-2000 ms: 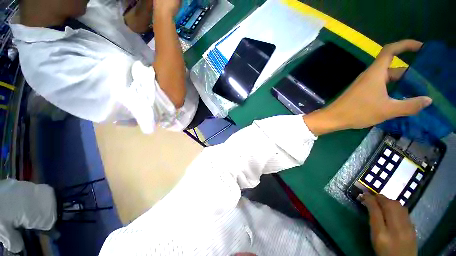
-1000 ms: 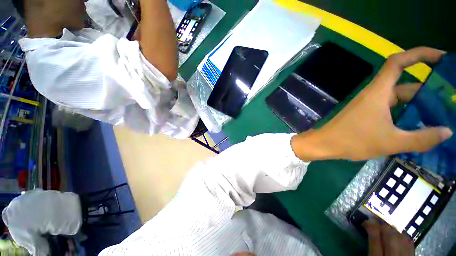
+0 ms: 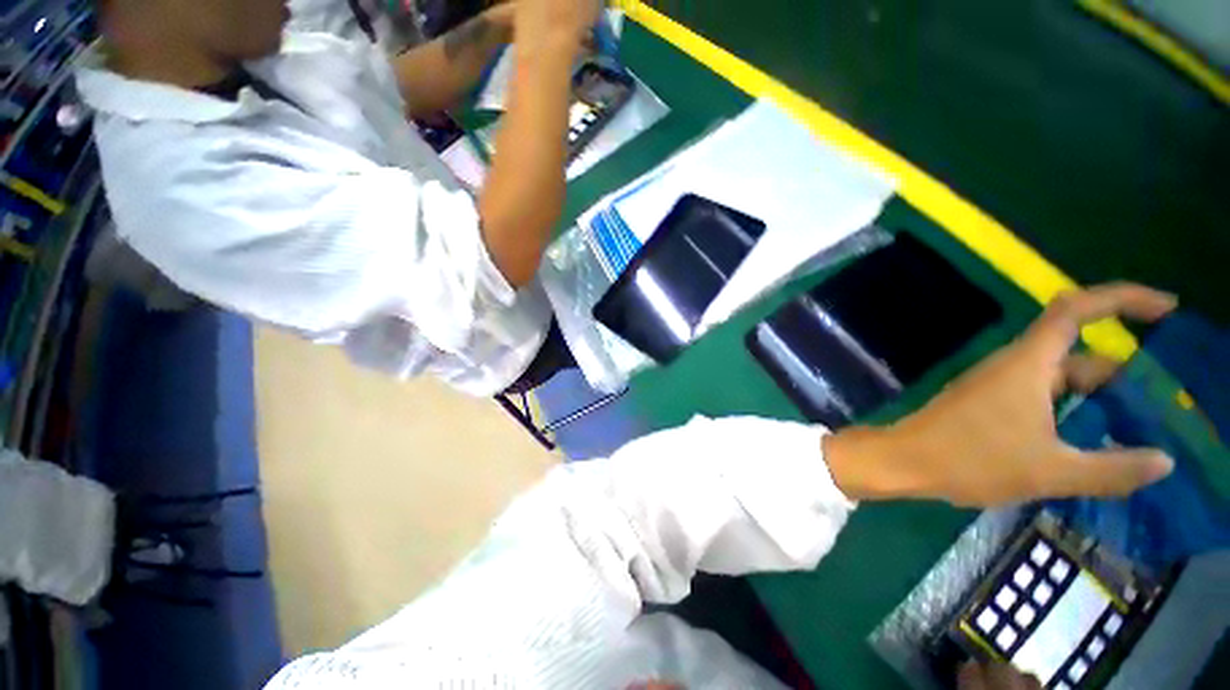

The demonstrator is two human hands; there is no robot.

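My left hand [image 3: 1005, 425] is spread wide, thumb and forefinger apart at the edge of a translucent blue film [image 3: 1160, 418], which it holds raised over the device's far end. The opened device [image 3: 1045, 607] has white squares around a pale centre and a thin yellow strip. It lies on a bubble bag [image 3: 931, 593] at the lower right. My right hand [image 3: 996, 677] is mostly cut off by the bottom edge. Its visible fingertips are at the device's near left edge; its grip cannot be told.
Two black glossy panels, one on the green mat [image 3: 884, 330] and one on white sheets [image 3: 681, 276], lie left of the device. Blue-striped film edges show beneath. A co-worker in white [image 3: 310, 216] handles another unit [image 3: 594, 108]. Yellow tape [image 3: 944, 202] edges the bench.
The view has shifted, so the bench items and both hands appear lower. Less of my right hand shows. My left hand remains spread at the blue film.
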